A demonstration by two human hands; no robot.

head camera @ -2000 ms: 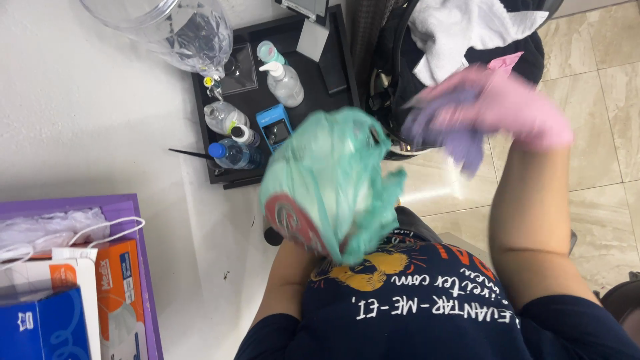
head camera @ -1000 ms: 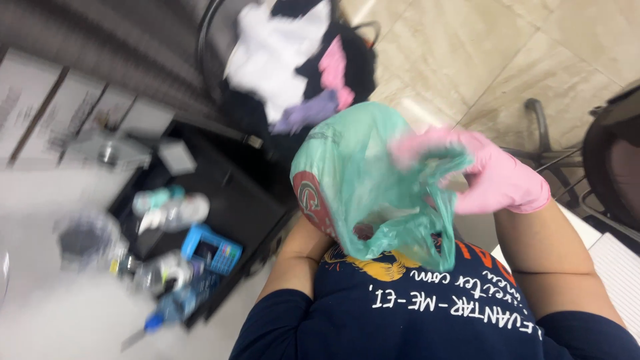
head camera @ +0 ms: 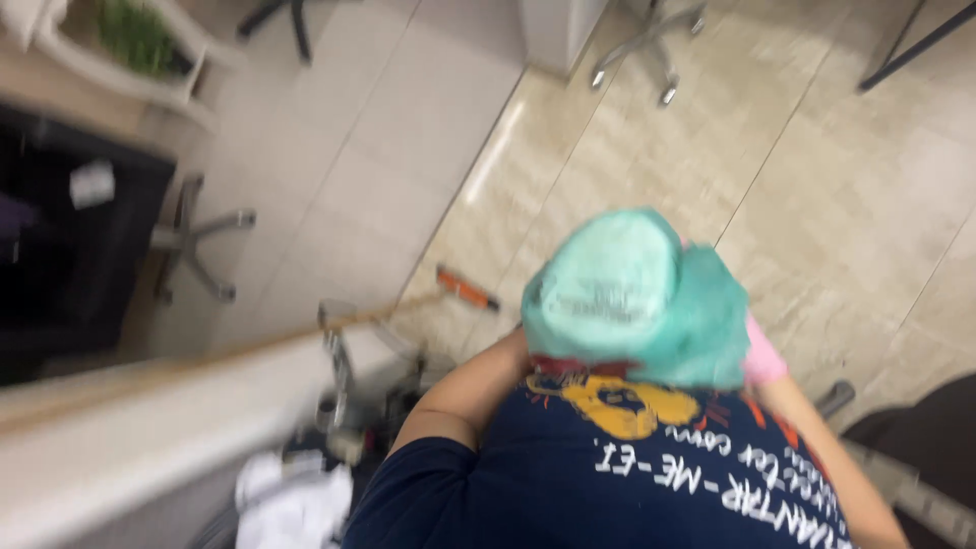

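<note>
A thin green plastic bag [head camera: 709,305] wraps a rounded tub-like item [head camera: 610,274] in front of my chest. The item's pale base bears writing, and a strip of red shows below it. At the bag's left edge my bare left forearm ends; the left hand itself is hidden behind the bag, which it supports. My right hand [head camera: 762,354], in a pink glove, is against the bag's right side. Only the glove's wrist part shows there, and the fingers are hidden behind the plastic. The picture is blurred.
Wheeled chair bases [head camera: 652,53] stand on the tiled floor, another [head camera: 198,244] at the left. An orange-and-black object [head camera: 467,290] lies beyond my left forearm. A pale ledge [head camera: 191,412] runs along the lower left, near white cloth [head camera: 293,499]. A dark chair is at the lower right.
The view has swung far away from the tray of bottles toward open floor. My gloved right hand, earlier apart from the bag with a purple cloth, came to the bag and is now mostly behind it.
</note>
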